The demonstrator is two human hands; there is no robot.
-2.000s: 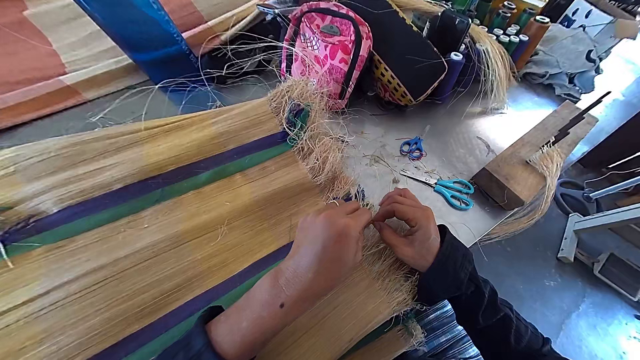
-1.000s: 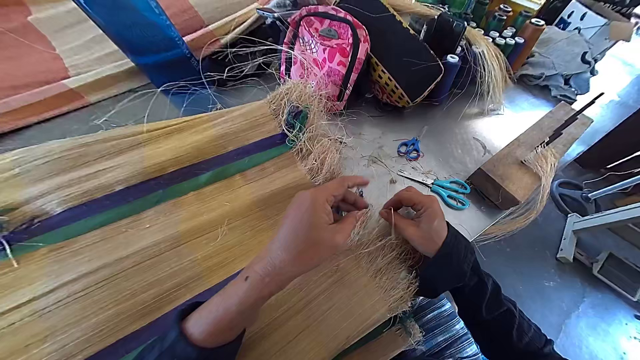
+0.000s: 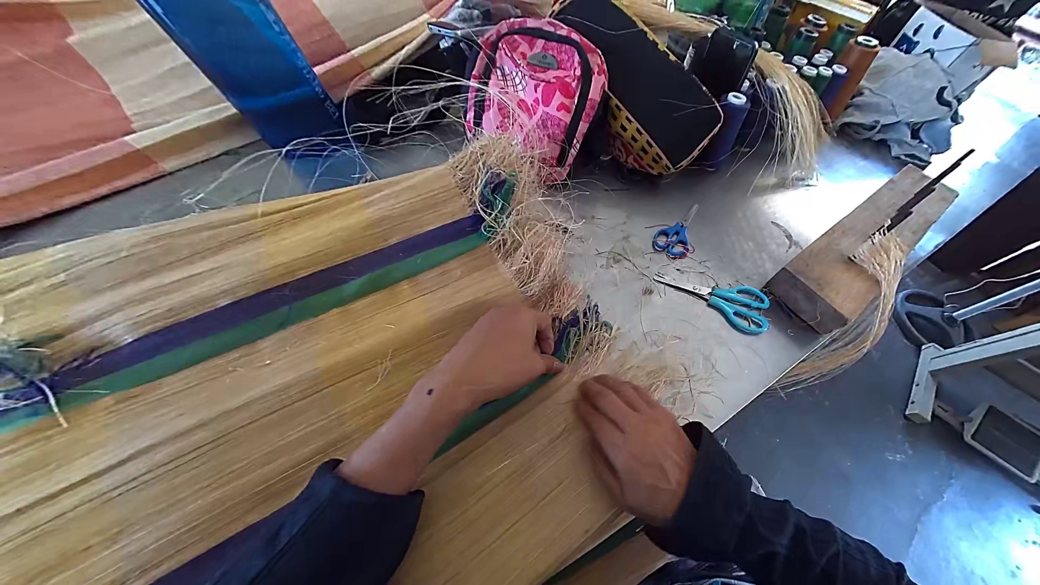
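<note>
A wide bundle of straw-coloured fibres (image 3: 390,325), banded with purple and green, lies across the table and ends in a tangled, knotted fringe (image 3: 540,252). My left hand (image 3: 496,353) is at the fringed end beside a green and purple band, thumb and fingertips close together; whether a strand is between them cannot be made out. Just right of it, my right hand (image 3: 638,443) rests on the straw-coloured fibres near the fringe, palm down, its fingertips partly hidden. Right of the fringe lie turquoise-handled scissors (image 3: 735,307) and smaller blue-handled scissors (image 3: 673,240).
A wooden block (image 3: 853,260) with dark metal strips and a hank of fibre sits at the table's right edge. Behind are a pink patterned bag (image 3: 540,89), a black case (image 3: 650,89) and several thread spools (image 3: 853,61). Loose fibre scraps lie near the scissors.
My hands were close together at the fringe with fingers pinched; now they are lower on the fibres. The right hand has turned palm down and flattened onto them.
</note>
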